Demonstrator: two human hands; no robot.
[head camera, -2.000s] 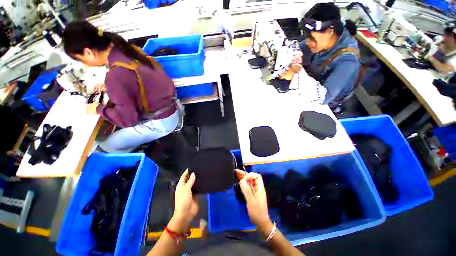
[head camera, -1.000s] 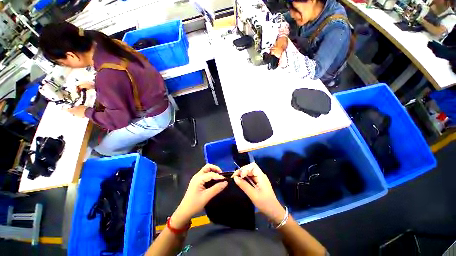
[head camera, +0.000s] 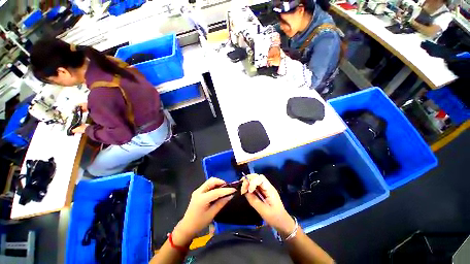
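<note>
A black fabric piece (head camera: 238, 209) hangs below both hands at the centre bottom, its top edge pinched between them. My left hand (head camera: 208, 202) grips the edge from the left, fingers and thumb closed on it. My right hand (head camera: 264, 200) is at the right end of the edge, fingertips together. A small thin pale glint shows at the right fingertips; I cannot tell what it is. One flat black panel (head camera: 253, 136) lies on the white table (head camera: 281, 135) near its corner, and stacked black panels (head camera: 305, 110) lie to its right.
A large blue crate (head camera: 382, 195) with heaped black pieces stands against the table end, a smaller crate (head camera: 207, 166) to its left. Another crate (head camera: 430, 154) is at right, one (head camera: 139, 221) at lower left. Seated people work at machines left (head camera: 121, 103) and ahead (head camera: 322, 46).
The piece, earlier held up flat and facing me, now hangs with its edge pinched between both hands, which came closer together. Over the last second, the hands shifted only slightly along the edge.
</note>
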